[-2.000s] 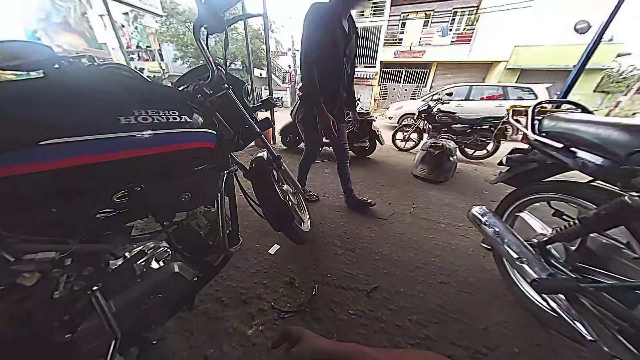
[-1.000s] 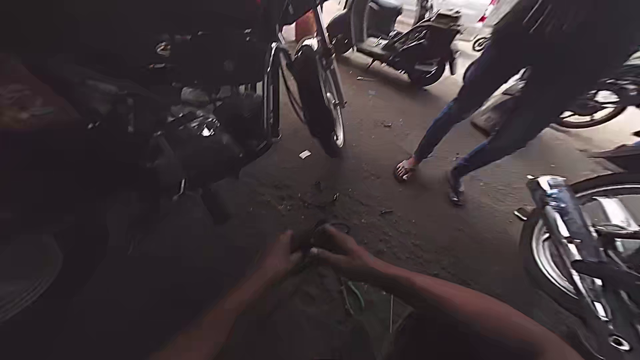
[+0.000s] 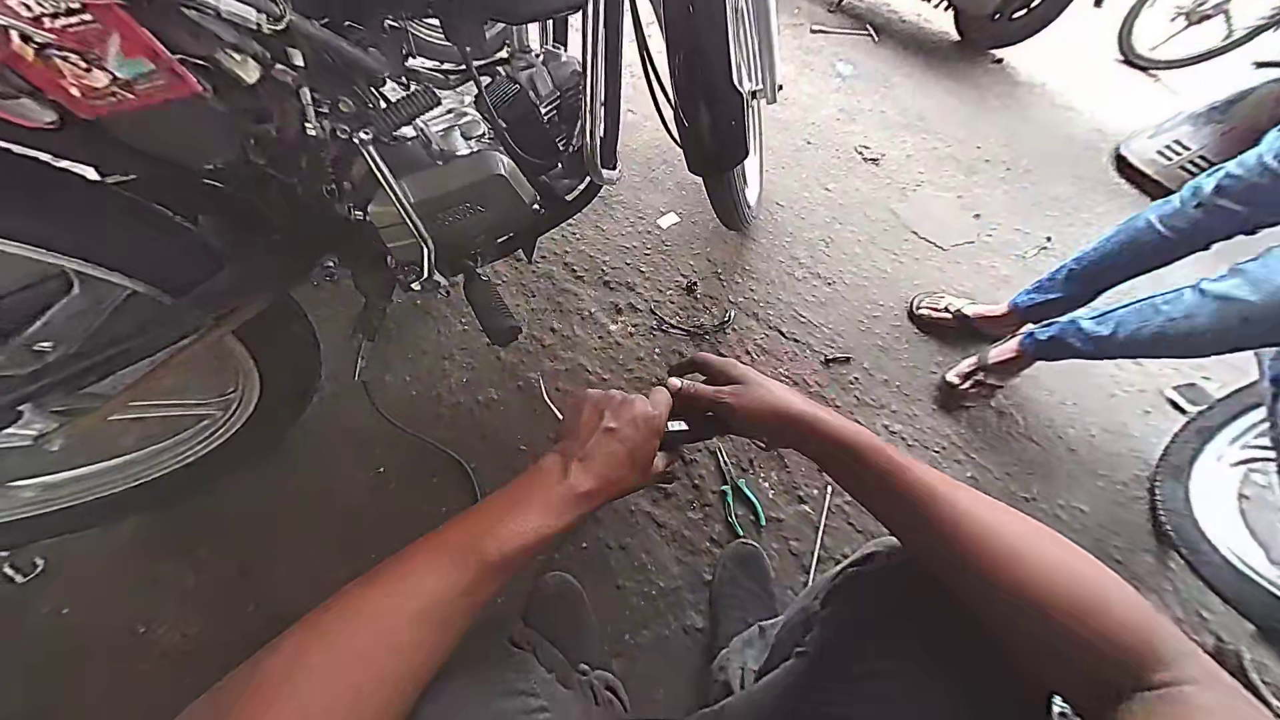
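Observation:
My left hand (image 3: 615,435) is closed around one end of a small dark object (image 3: 682,428) with a pale patch on it. The fingers of my right hand (image 3: 735,400) grip its other end, so the two hands nearly touch. What the object is cannot be told, as the fingers hide most of it. Just below my hands, long-nose pliers with green handles (image 3: 740,490) lie on the ground. A thin metal rod (image 3: 821,535) lies to their right, beside my knee.
A motorcycle's engine (image 3: 450,205) and footrest (image 3: 492,310) stand at upper left, with its front wheel (image 3: 738,190) beyond. A thin cable (image 3: 425,435) trails on the ground. At right are a person's sandalled feet (image 3: 985,370), a helmet (image 3: 1190,140) and another motorcycle wheel (image 3: 1225,490).
The view has tilted down. Two seconds ago only one of my hands showed; now both are together on the dark object. The standing person, left of centre at first, is now at right.

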